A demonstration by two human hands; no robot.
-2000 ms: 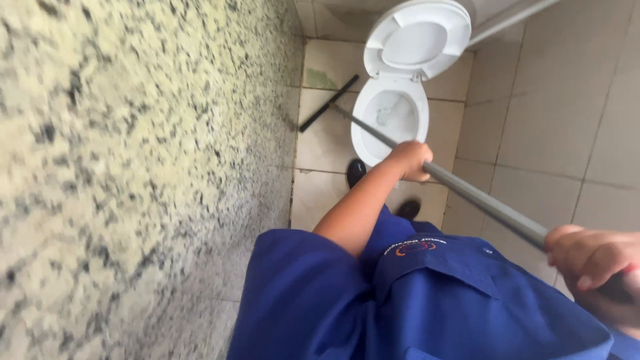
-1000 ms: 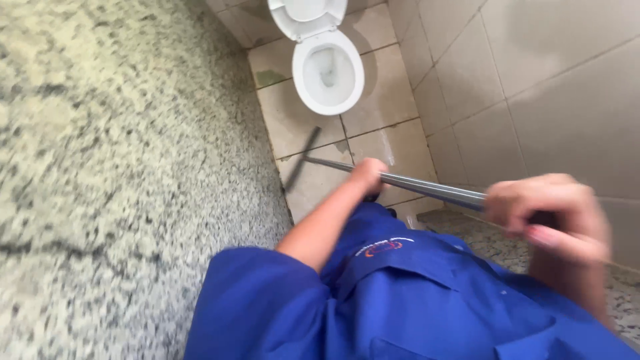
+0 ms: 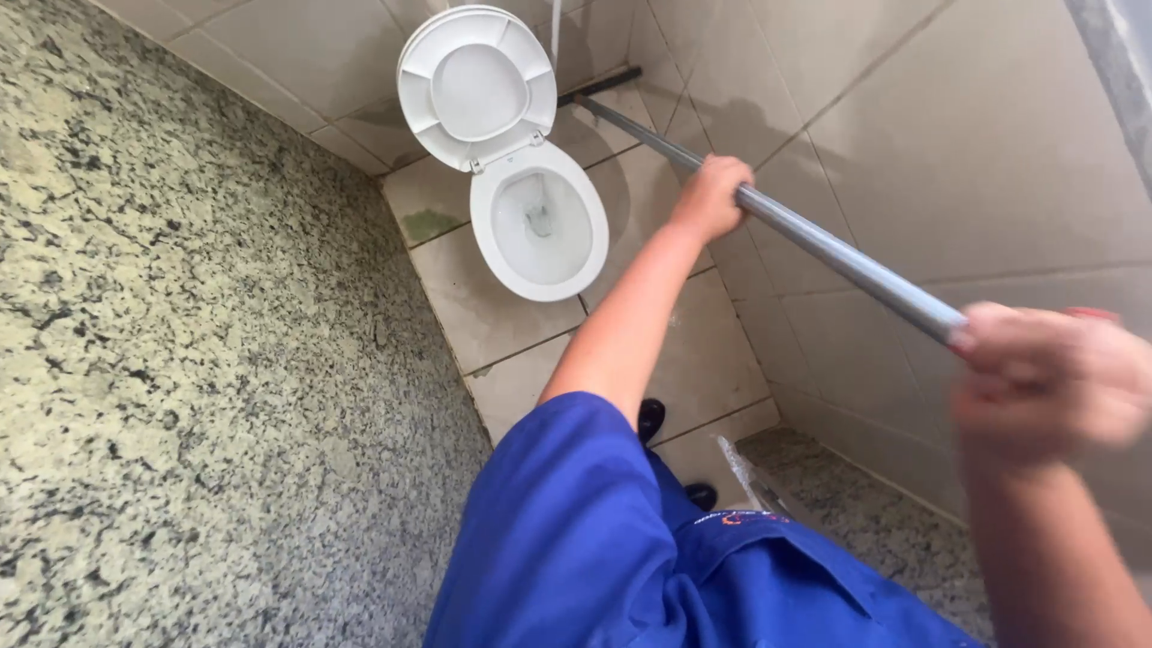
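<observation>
A floor squeegee's metal handle slants from the lower right up to its dark blade, which lies at the back of the stall, right of the raised toilet lid. Partway along the handle my left hand is closed around it. My right hand, blurred, grips the handle's near end at the right. The white toilet bowl stands left of the handle with its seat lid up. Part of the blade is hidden behind the lid.
A speckled granite partition rises along the left. Tiled wall stands close on the right. My dark shoes rest on the tiled floor. Near the lower right, a clear plastic item stands beside a granite piece.
The squeegee blade has moved from the floor left of and in front of the toilet to the back right. My left arm now stretches farther forward, and the view has shifted.
</observation>
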